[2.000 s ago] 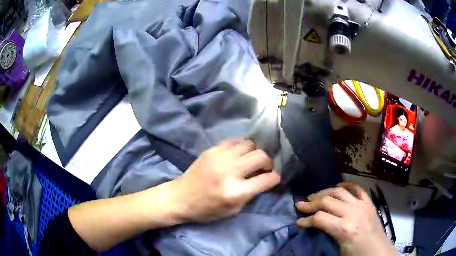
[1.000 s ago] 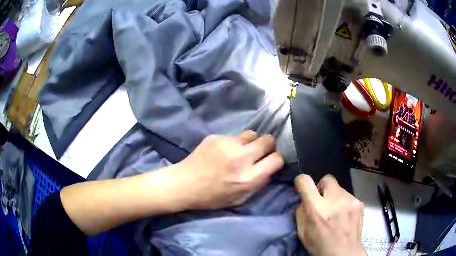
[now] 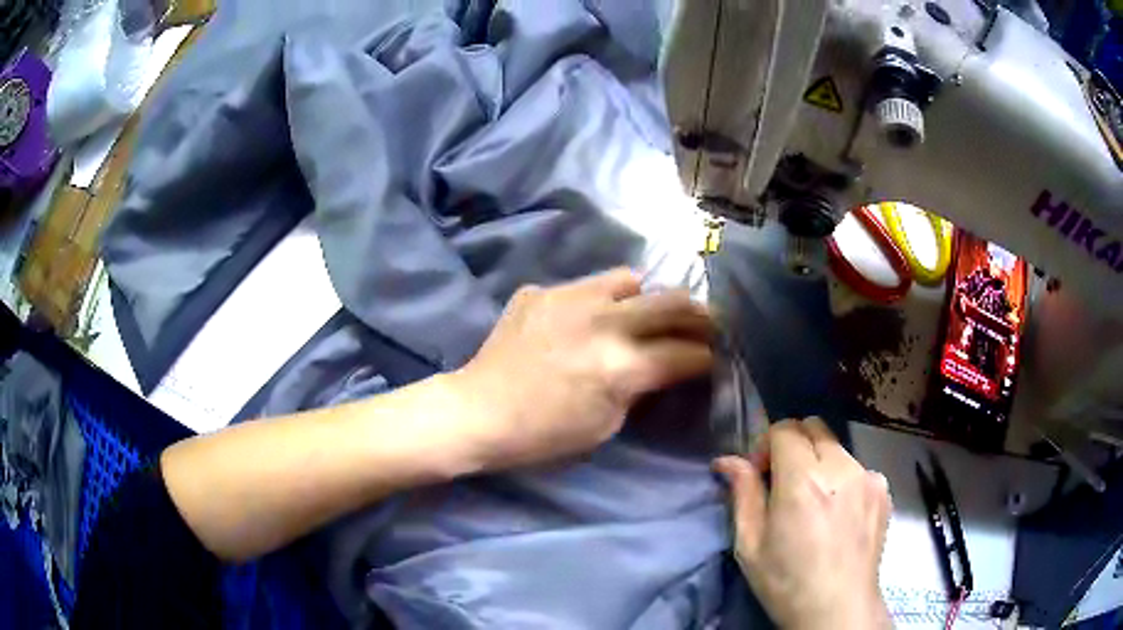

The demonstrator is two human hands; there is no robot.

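Note:
Shiny blue-grey lining (image 3: 370,234) lies in crumpled folds left of and below the needle area. A darker matte cloth strip (image 3: 788,338) runs along its edge to the right. The seam edge passes under the presser foot (image 3: 712,234), which has a brass-yellow piece and sits in lamp glare. My left hand (image 3: 591,357) lies over the lining below the foot, fingers bent and slightly blurred at the seam; its fingertips are hard to see. My right hand (image 3: 813,517) pinches the cloth edge between thumb and fingers, nearer to me.
The off-white sewing machine head (image 3: 973,135) stands at upper right. Red and yellow scissor handles (image 3: 872,252) and a lit smartphone (image 3: 983,338) lie right of the needle. Black thread snips (image 3: 946,523) lie at lower right. Blue mesh (image 3: 105,468) is at lower left, a purple object (image 3: 25,123) at far left.
My left hand has moved up towards the presser foot. My right hand has gone from lying spread on the cloth to pinching its edge. The view has shifted slightly.

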